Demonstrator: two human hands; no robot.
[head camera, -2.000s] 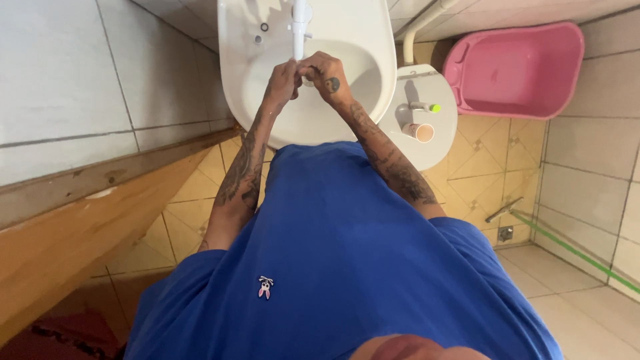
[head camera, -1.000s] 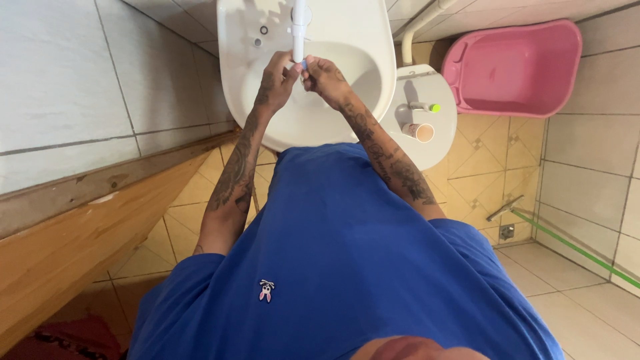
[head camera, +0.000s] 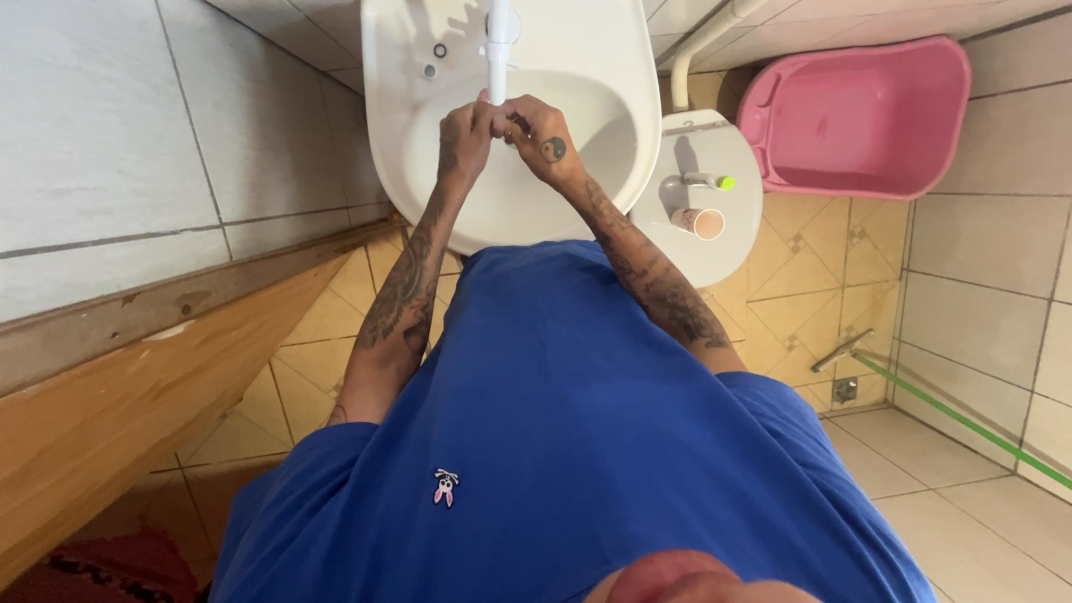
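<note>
Over the basin of a white washbasin, my left hand and my right hand meet just below the spout of a white faucet. The fingertips of both hands are bent and touch each other. Whether something small is pinched between them cannot be made out. A dark ring and a small round grey piece lie on the basin's ledge, left of the faucet.
Right of the basin, a closed toilet lid bears a paper cup and a small bottle with a green cap. A pink plastic tub stands beyond. A green-handled squeegee leans far right; a wooden door is at left.
A second ago a bit of blue showed at my right fingertips; it is not visible now. My right hand has turned, so the round tattoo on its back shows again, and my hands are closer together.
</note>
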